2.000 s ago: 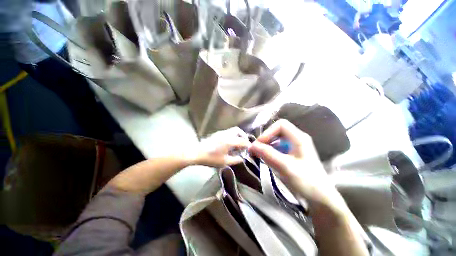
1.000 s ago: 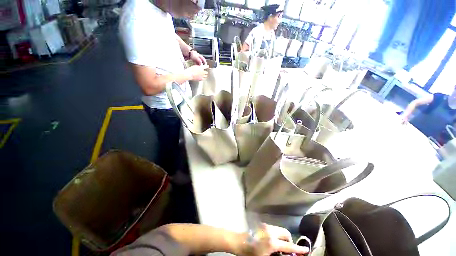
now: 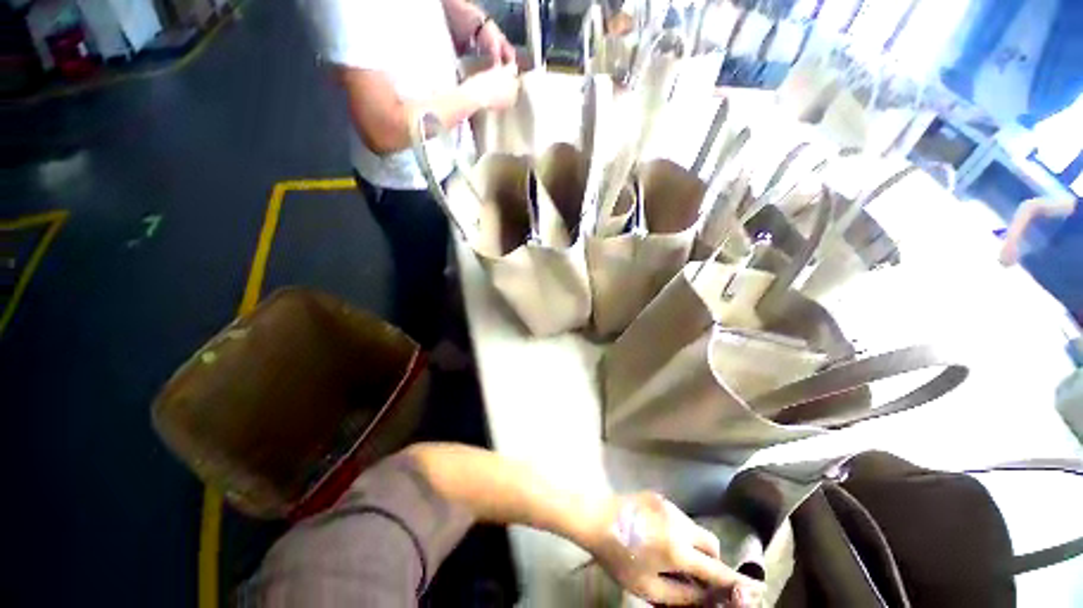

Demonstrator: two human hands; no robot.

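Note:
My left hand [image 3: 675, 553] is low in the view, blurred, fingers bent together beside a small pale loop [image 3: 751, 553] at the bottom edge. Whether the fingers grip it cannot be told. My right hand is out of the picture. A tote bag with a dark brown inside [image 3: 938, 529] lies open right of my left hand, its thin strap running off to the right. A grey-beige tote bag [image 3: 665, 380] stands behind it on the white-covered table [image 3: 523, 457], its wide handle [image 3: 879, 382] leaning right.
More tote bags [image 3: 540, 285] stand farther back along the table. A person in a white top [image 3: 398, 95] stands at the table's left side, hands at a bag. An open cardboard carton [image 3: 291, 392] is on the dark floor at left. Another person's arm [image 3: 1031, 223] shows at far right.
The view has swung up and left from the bags in front, then slightly down. Both hands worked together at a bag mouth earlier; my right hand has since left the picture.

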